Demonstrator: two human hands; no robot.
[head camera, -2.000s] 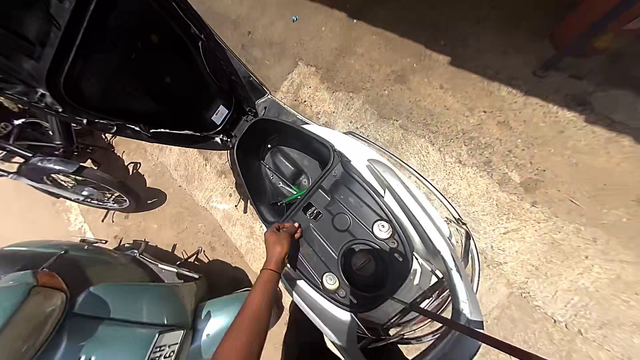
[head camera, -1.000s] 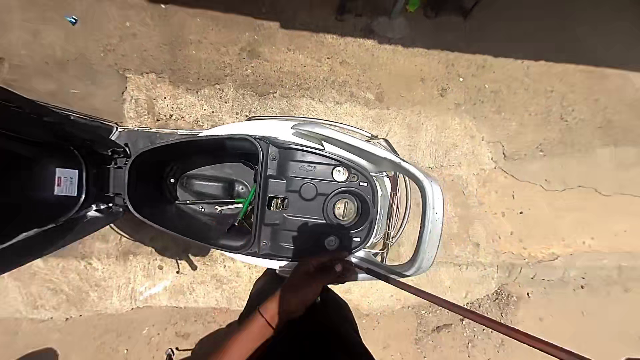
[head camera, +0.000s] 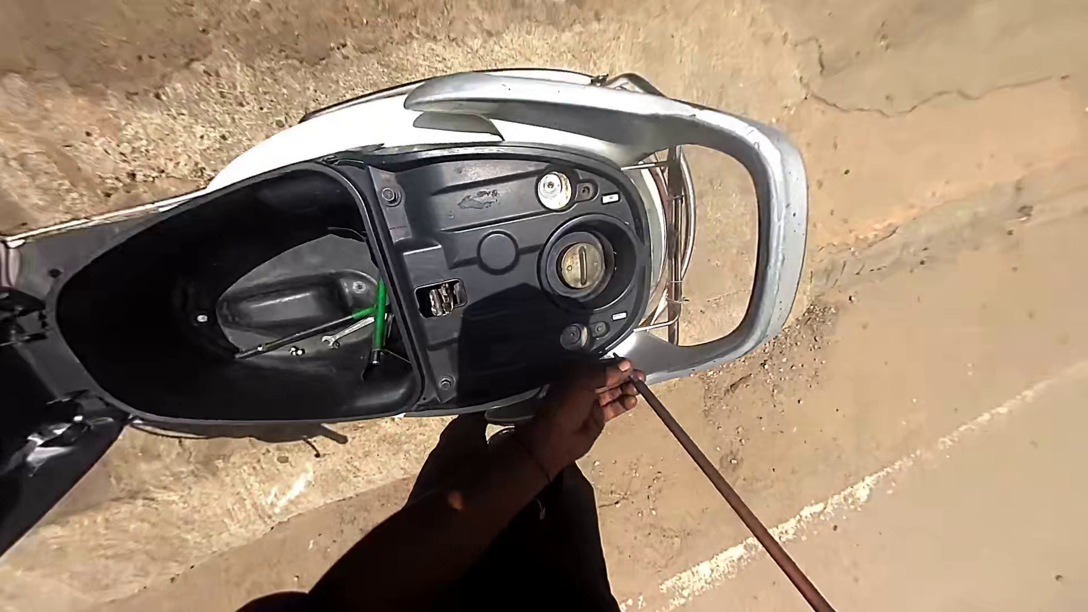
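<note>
My left hand reaches in from the bottom, fingers curled, beside the lower rear edge of a scooter's black under-seat panel. The upper end of a thin brown rod meets my fingertips; whether they grip it is unclear. My right hand is out of view. The panel holds a round metallic fuel cap in a black well and a metal seat latch. In the open storage compartment lie a green-handled tool and a metal wrench.
A silver rear grab rail curves around the scooter's tail, with thin metal bars inside it. The raised seat is partly visible at the left. Cracked, dusty ground surrounds the scooter, and a dark-clothed leg stands below.
My left hand has moved from the panel's side near the compartment to the panel's rear edge, at the rod's end. The view has turned and come closer to the scooter.
</note>
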